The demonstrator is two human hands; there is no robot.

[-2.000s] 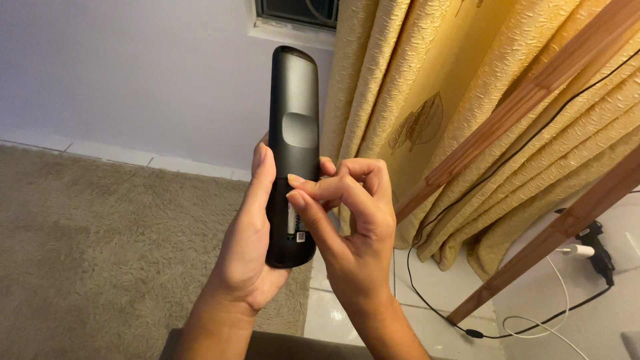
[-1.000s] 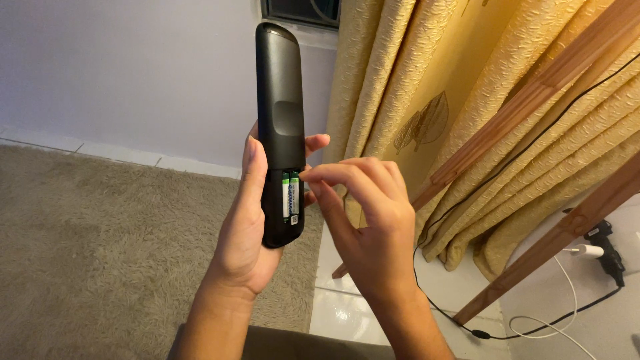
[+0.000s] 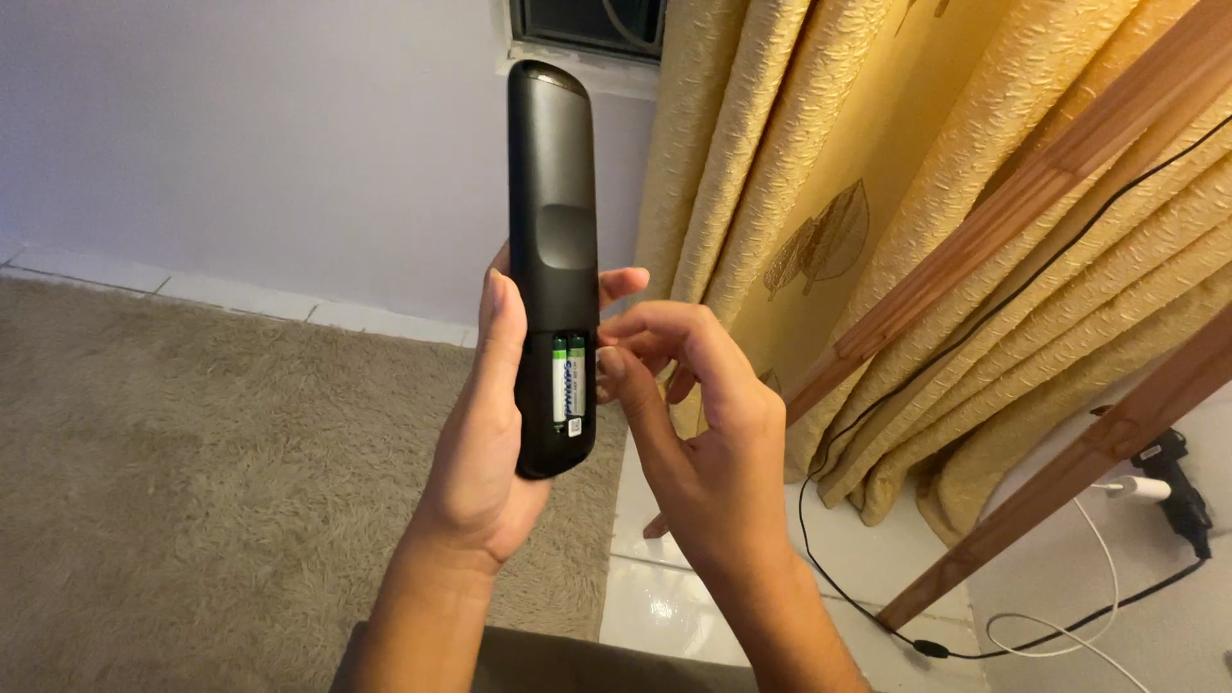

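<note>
A black remote control (image 3: 553, 183) stands upright with its back toward me, held in my left hand (image 3: 481, 433), thumb along its left edge and fingers behind it. In its open compartment, two Philips batteries (image 3: 569, 380), white and green, lie side by side. The fingertips of my right hand (image 3: 712, 433) are at the remote's right edge, beside the batteries. Whether they touch the remote or hold anything small, I cannot tell.
A beige shaggy rug (image 3: 241, 481) lies at the left. Yellow curtains (image 3: 905, 221) hang at the right behind slanted wooden bars (image 3: 1001, 231). Black and white cables (image 3: 1107, 568) run over the tiled floor near a power adapter (image 3: 1174, 491).
Two seconds ago my right fingers covered most of the compartment. They have moved to the remote's right side, and both batteries show.
</note>
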